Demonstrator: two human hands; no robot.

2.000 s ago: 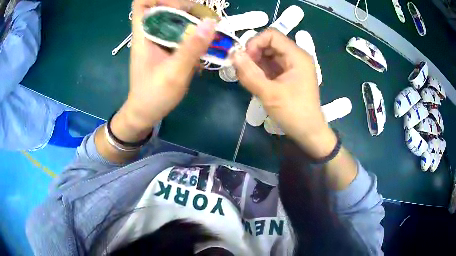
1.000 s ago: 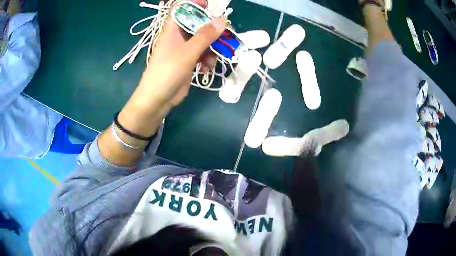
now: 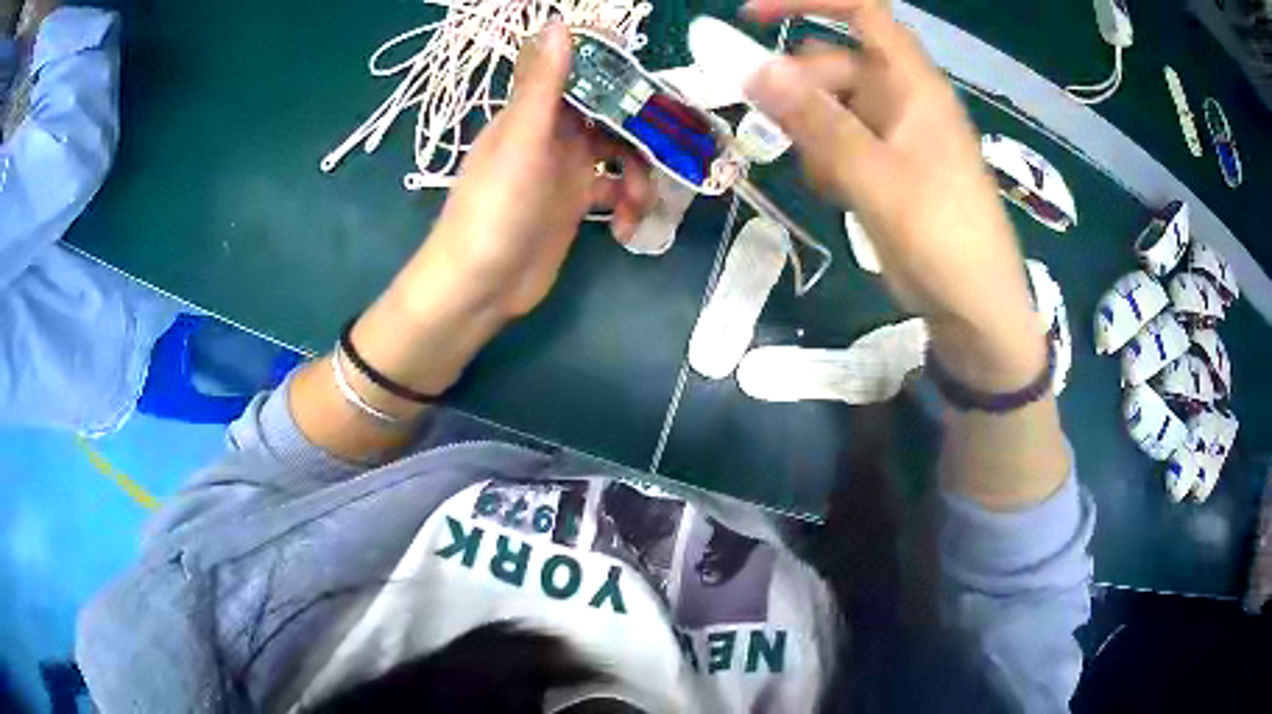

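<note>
My left hand [image 3: 523, 181] holds an open white housing shell [image 3: 645, 115], open side up. A green circuit board [image 3: 603, 81] fills one end and a blue battery [image 3: 674, 142] with red lead wires the other. A thin wrist strap [image 3: 784, 223] runs from the battery end and hangs in a loop over the table. My right hand [image 3: 872, 126], slightly blurred, is just right of the shell with a white back cover [image 3: 728, 59] between its fingers. More flat covers [image 3: 739, 300] lie below; my right hand partly hides others.
A tangled heap of wrist straps [image 3: 453, 77] lies behind my left hand. White body halves [image 3: 1155, 349] are piled at the right, with single ones [image 3: 1030, 181] nearer. A curved grey rail [image 3: 1116, 126] crosses the upper right. Another person's blue sleeve [image 3: 70, 209] is at the left.
My right hand has come back from the far upper right to beside the shell and taken hold of a cover. The shell has moved slightly right, and a strap loop now hangs clearly from its end.
</note>
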